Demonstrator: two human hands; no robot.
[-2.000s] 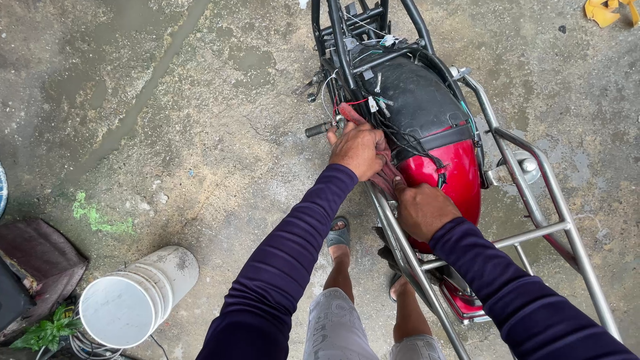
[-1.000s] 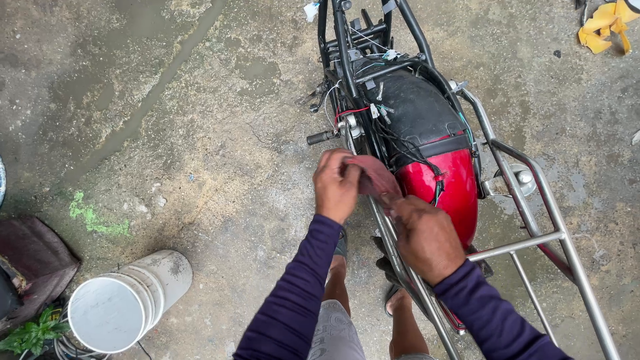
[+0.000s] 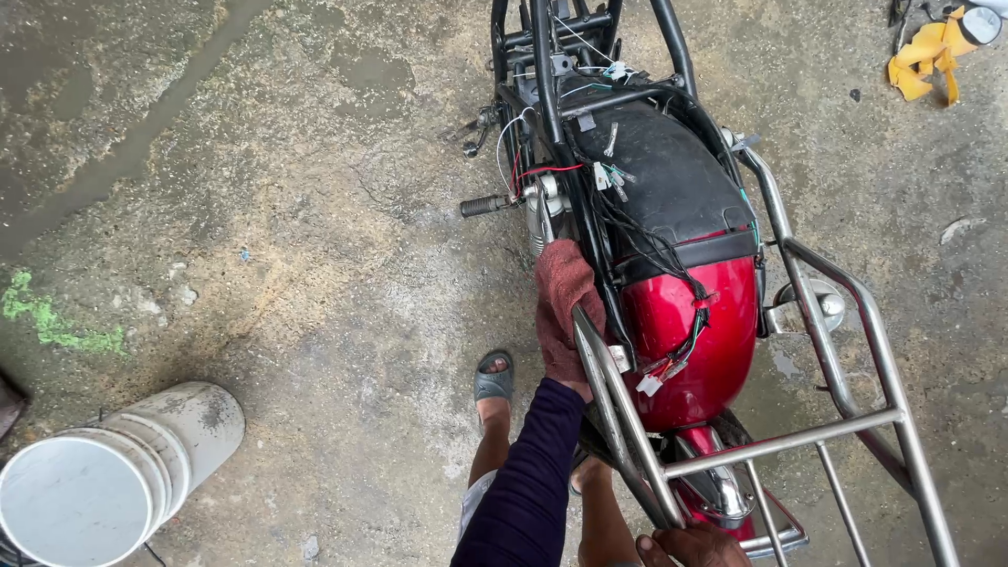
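My left hand (image 3: 579,387) is almost wholly covered by a dull red cloth (image 3: 563,303), which lies around the front tube end of a silver metal rear rack (image 3: 776,449). At the bottom edge my right hand (image 3: 693,546) grips the rack's left tube; part of it is cut off by the frame. The rack stands around the red rear fender (image 3: 693,339) of a partly stripped motorcycle. Ahead of the fender are a black plastic cover (image 3: 669,173) and the black tubular frame (image 3: 549,87). Loose wires with a white connector (image 3: 650,384) rest on the fender.
A rubber footpeg (image 3: 484,206) sticks out left of the frame. White buckets (image 3: 75,500) lie at lower left on the wet, rough concrete. Yellow scraps (image 3: 925,59) are at the upper right. My sandalled foot (image 3: 494,378) is beside the motorcycle's left side.
My right hand has left the red cloth and moved back to the rack's lower tube. The cloth, earlier between both hands, now covers my left hand by the rack's front end.
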